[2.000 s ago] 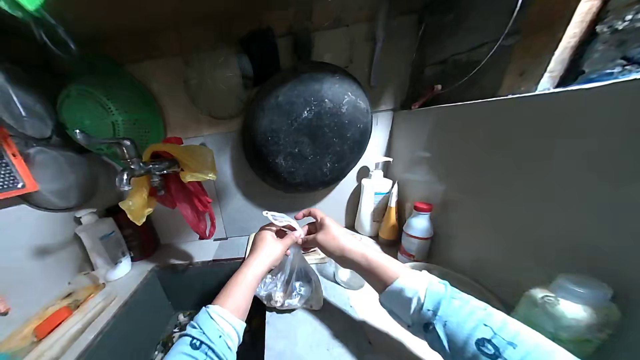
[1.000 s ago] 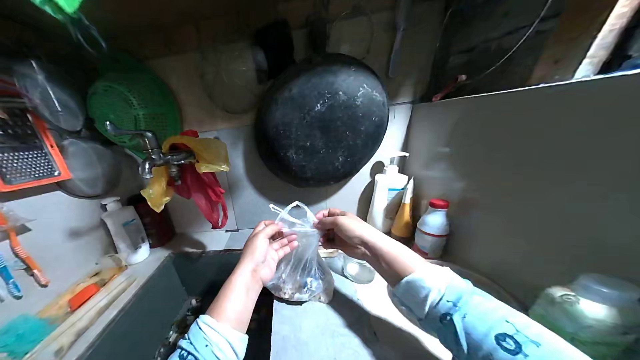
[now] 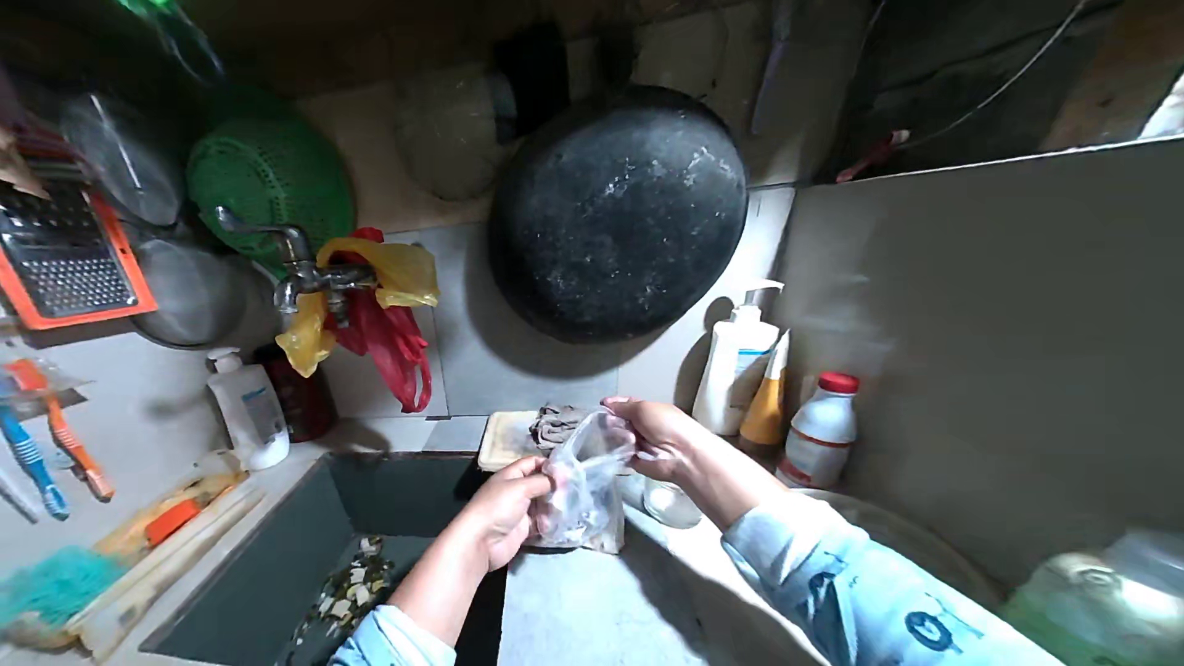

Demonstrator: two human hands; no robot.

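A clear plastic bag (image 3: 585, 504) hangs between my hands over the pale counter beside the sink, its mouth spread apart. My left hand (image 3: 509, 504) grips the bag's left edge between thumb and fingers. My right hand (image 3: 659, 439) pinches the upper right of its rim. Something lies in the bottom of the bag, but I cannot tell what. Behind the bag are a cream tray or board (image 3: 507, 438) and a crumpled grey cloth (image 3: 558, 425). A clear glass jar or cup (image 3: 672, 504) stands just right of the bag, partly under my right wrist.
The dark sink (image 3: 268, 546) at left holds food scraps (image 3: 351, 592). Above it, yellow and red plastic bags hang on the metal faucet (image 3: 301, 268). A large black pan (image 3: 620, 213) hangs on the wall. A pump bottle (image 3: 735, 370) and a red-capped bottle (image 3: 821, 430) stand at right.
The bag's mouth, gathered at the top two seconds ago, is now spread wide between my hands. My hands have moved farther apart.
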